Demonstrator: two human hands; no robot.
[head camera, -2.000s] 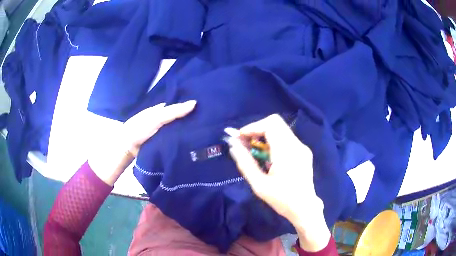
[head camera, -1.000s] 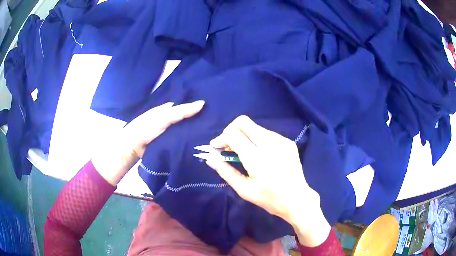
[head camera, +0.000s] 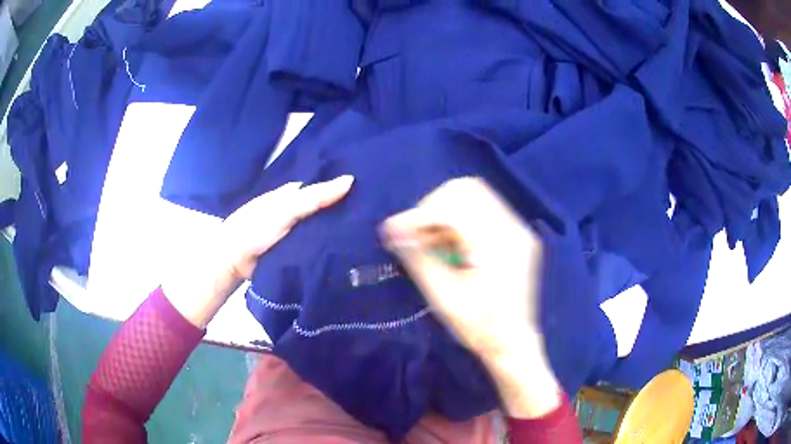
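A dark blue garment (head camera: 390, 173) lies spread in front of me, its lower part hanging over the table edge onto my lap. A small black neck label (head camera: 375, 274) and white zigzag stitching (head camera: 360, 327) show on it. My left hand (head camera: 251, 230) lies flat on the garment's left side, thumb apart from the fingers. My right hand (head camera: 473, 260) is blurred above the garment, right of the label, closed around thread snips (head camera: 447, 248) with a green-orange handle. The blades cannot be made out.
More blue garments (head camera: 451, 52) are heaped at the back and right of the white table (head camera: 139, 191). Others with white thread tails lie at the far left. A round yellow stool (head camera: 656, 408) and bags (head camera: 768, 381) stand at the lower right, beside the green floor (head camera: 199, 399).
My right hand has lifted and moved to the right from the label area, so the label shows again. The snips' blades, visible a second ago, are now blurred or hidden. My left hand stays nearly still.
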